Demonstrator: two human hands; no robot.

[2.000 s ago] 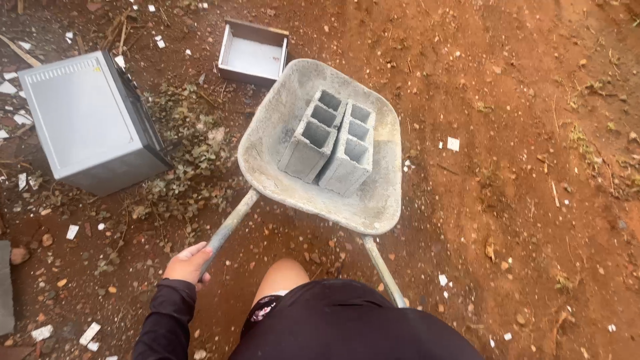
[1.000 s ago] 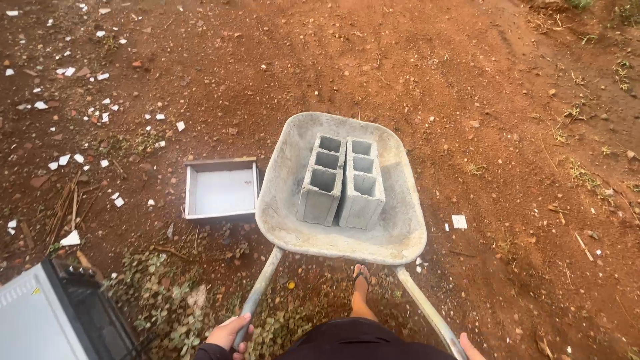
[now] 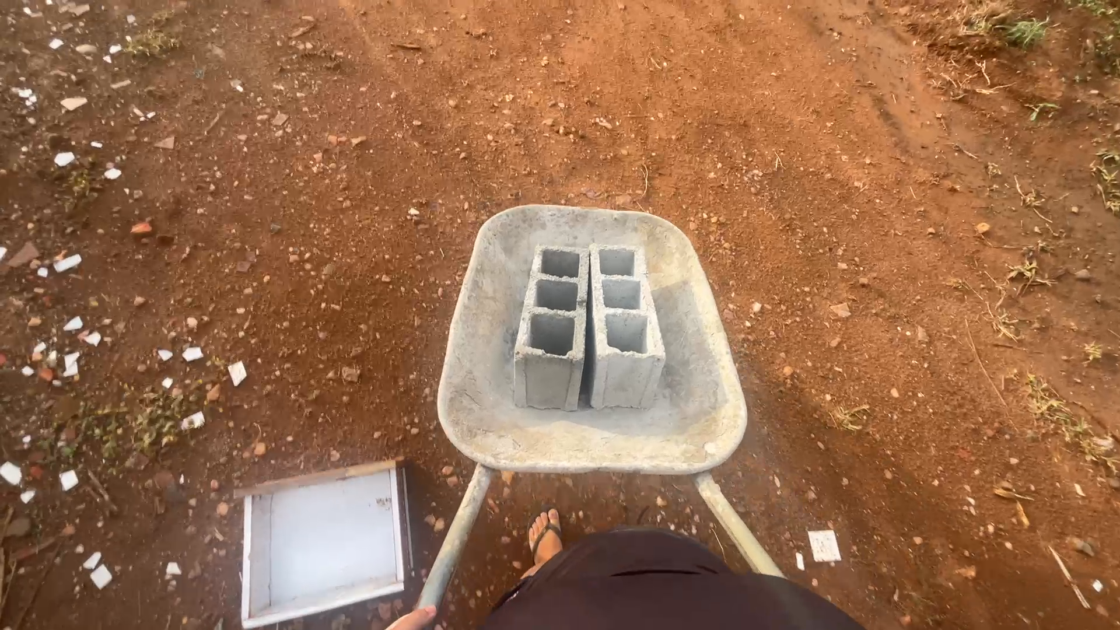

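A cement-stained wheelbarrow stands in front of me, its tray holding two grey hollow concrete blocks side by side, with a narrow gap between them and their cavities facing up. At the bottom edge, part of my left hand is closed on the left handle. The right handle runs down behind my dark clothing, and my right hand is out of view. One sandalled foot shows below the tray.
On the reddish dirt at lower left lies an open shallow box with a white inside, close to the left handle. Broken white tile pieces are scattered on the left; a square piece lies at the right. Dry weeds edge the right side.
The wheelbarrow has moved forward with both blocks in it; the white box, beyond its left side before, is now beside the left handle. The grey appliance at left has left the view, as has my right hand.
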